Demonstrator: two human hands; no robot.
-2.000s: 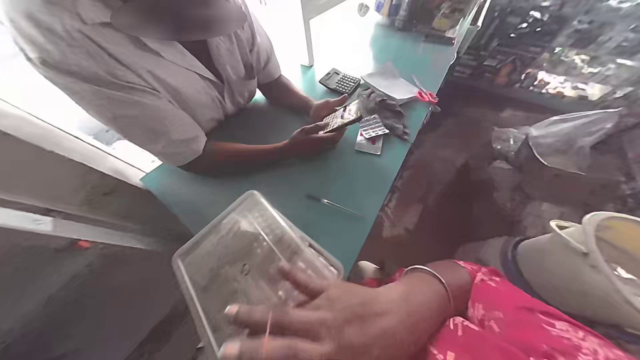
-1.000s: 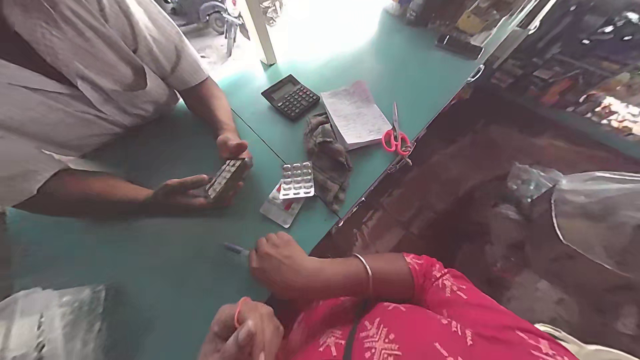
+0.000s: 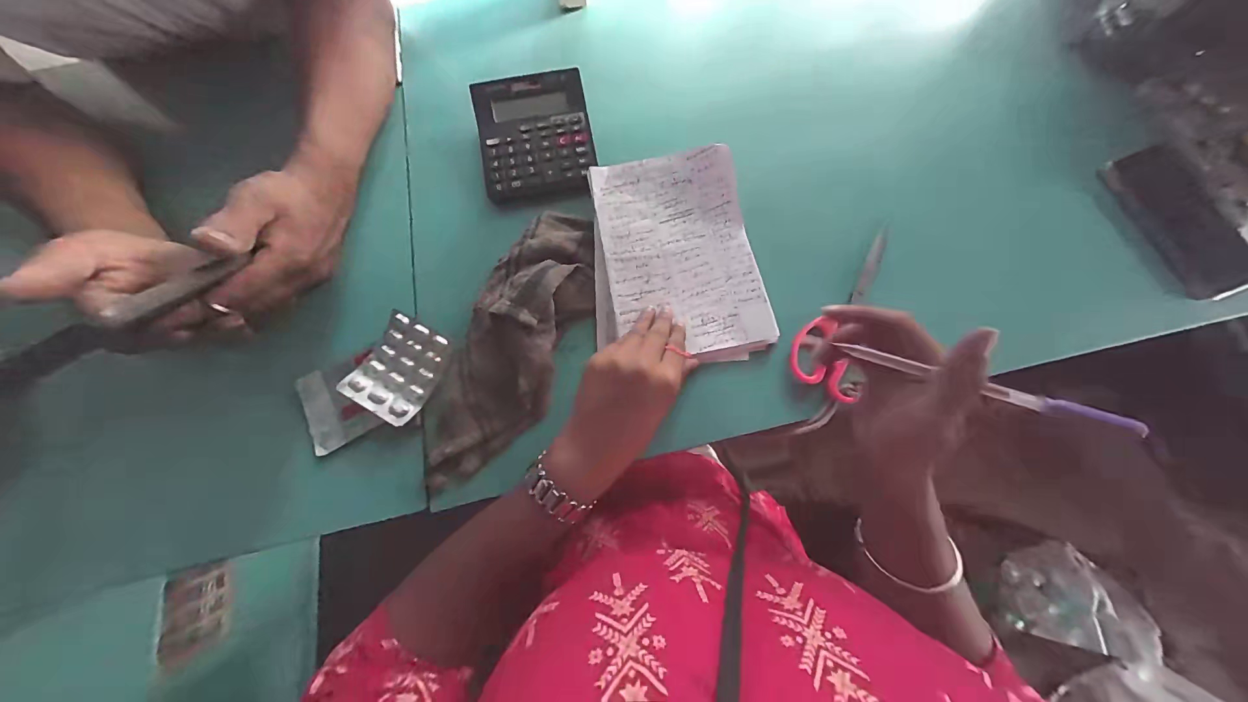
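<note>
My left hand rests its fingertips on the lower edge of a stack of handwritten paper sheets on the teal counter. In my right hand, a pen with a purple cap or end lies between thumb and fingers. Scissors with red handles lie beside that hand, partly hidden by it, blades pointing away from me. Just left of the sheets are a crumpled dark cloth and, above it, a black calculator. A silver blister pack of tablets overlaps another flat pack.
Across the counter, at the left, another person's hands hold a dark phone-like device. A dark flat object lies near the right edge. Clear plastic bags are below the counter at the lower right.
My left hand is now on the papers, and a pen is in my right hand. Two seconds ago a hand lay on a clear plastic box. The view has shifted closer over the papers.
</note>
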